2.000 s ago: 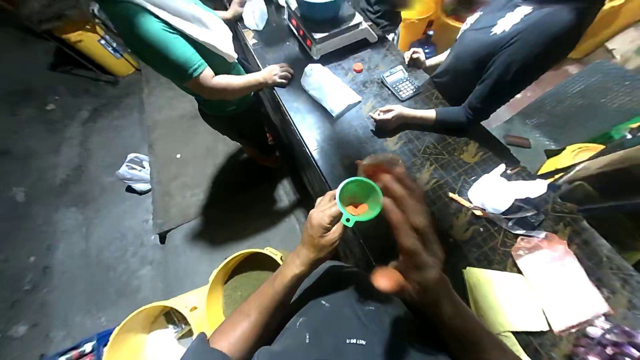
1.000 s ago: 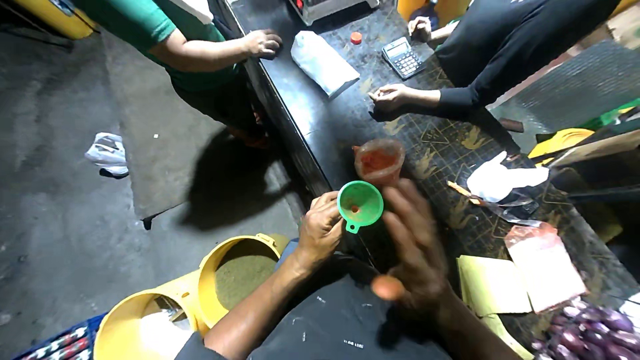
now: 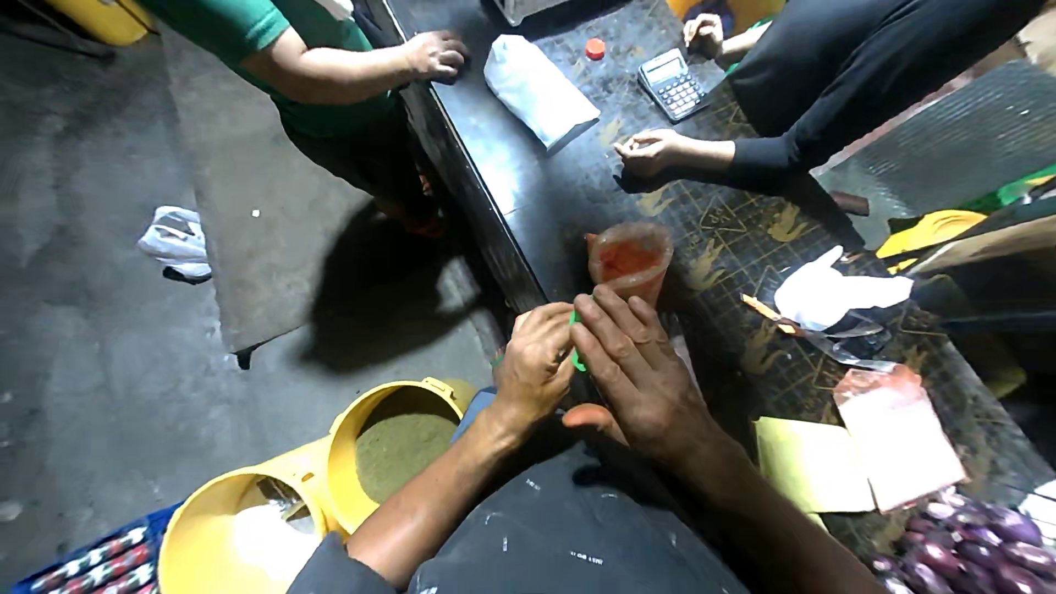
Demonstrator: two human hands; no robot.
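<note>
My left hand (image 3: pixel 535 363) is closed around a green plastic funnel (image 3: pixel 578 342), of which only a narrow edge shows between my hands. Against the funnel lies my right hand (image 3: pixel 639 375), palm inward with straight fingers, hiding most of it; its thumb has an orange-red stain. Just beyond my fingers a clear plastic bag (image 3: pixel 634 257) with orange-red powder stands open at the top on the dark table (image 3: pixel 528 186).
A white packet (image 3: pixel 538 91), a red cap (image 3: pixel 595 49) and a calculator (image 3: pixel 673 85) lie farther up the table, near two people's hands. Yellow papers (image 3: pixel 813 464) and purple onions (image 3: pixel 973 536) are at right. Yellow buckets (image 3: pixel 342 462) stand at lower left.
The funnel's mouth, facing up in the earlier frames, is now mostly hidden. My right hand has moved from beside the funnel to against it.
</note>
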